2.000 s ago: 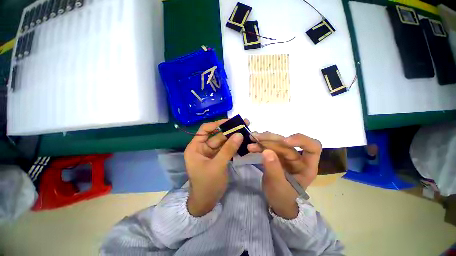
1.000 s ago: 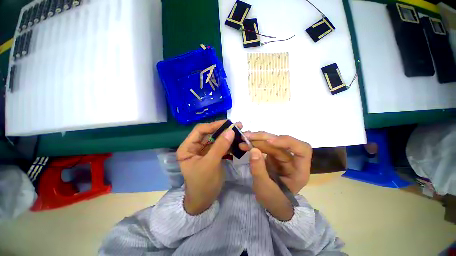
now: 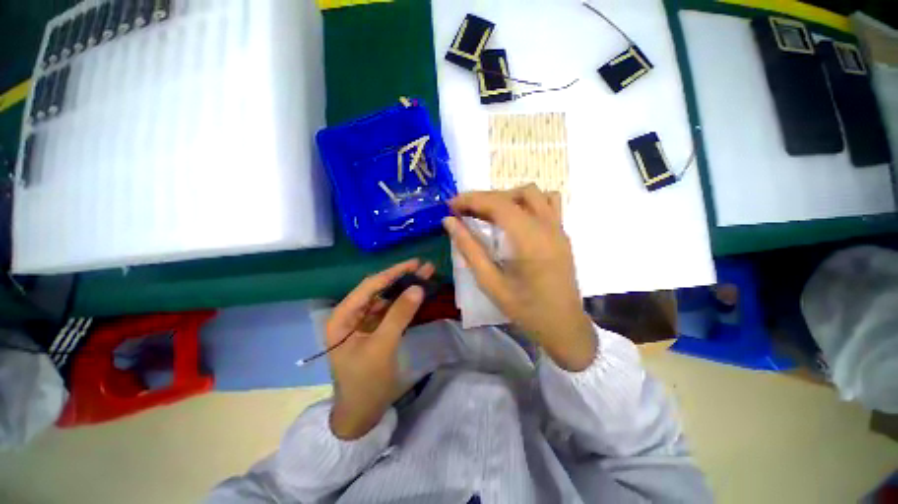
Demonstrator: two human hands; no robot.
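My left hand (image 3: 372,340) holds a small black module (image 3: 406,285) between thumb and fingers, below the blue bin; a thin wire trails from it to the lower left. My right hand (image 3: 527,261) is at the right edge of the blue parts bin (image 3: 345,177), thumb and forefinger close together; whether they pinch something is too small to tell. The tweezers cannot be made out. Loose tan strips (image 3: 416,157) lie in the bin. The tan strip sheet (image 3: 529,148) lies on the white work sheet (image 3: 630,226), its lower edge partly covered by my right hand.
Several black modules with pale edging (image 3: 652,160) lie on the white sheet, some with wires. A white foam tray (image 3: 187,148) with dark pieces stands left. Black housings (image 3: 802,94) lie on a white sheet at right. A red stool (image 3: 187,359) is below left.
My right hand has left the module and moved up to the bin's right edge. My left hand has moved slightly down and left with the module, which is now tilted darker side up.
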